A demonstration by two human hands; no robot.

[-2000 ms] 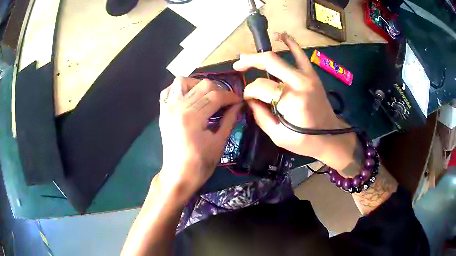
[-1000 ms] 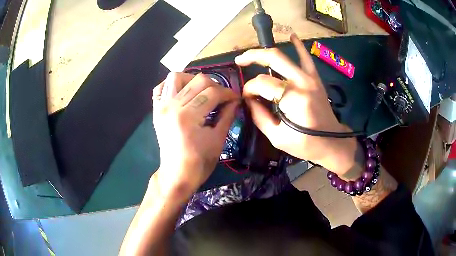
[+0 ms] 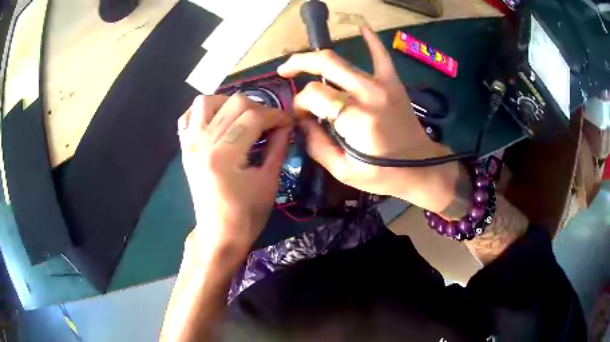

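The red-edged front housing (image 3: 285, 194) lies open on the green mat, with a round speaker (image 3: 261, 97) at its far end and a circuit board (image 3: 291, 167) inside. My left hand (image 3: 231, 143) is over its left side, fingertips pinched together. My right hand (image 3: 368, 117) meets it at the housing's middle, thumb and finger pinched, and holds the soldering iron (image 3: 316, 23) pointing away between its fingers. What the fingertips pinch is too small to tell. The black back housing (image 3: 324, 190) lies right of the red one, partly under my right hand.
Long black foam strips (image 3: 127, 113) and white stepped pieces (image 3: 234, 40) lie at left. A pink tube (image 3: 428, 53) lies beyond my right hand. Black scissor handles (image 3: 428, 103) show beside it. The soldering station (image 3: 528, 100) stands at right, its black cord crossing the mat.
The view has shifted, so the bench things sit further left and higher. Both hands stay pinched together over the housing. More of the black scissor handles shows beside my right hand.
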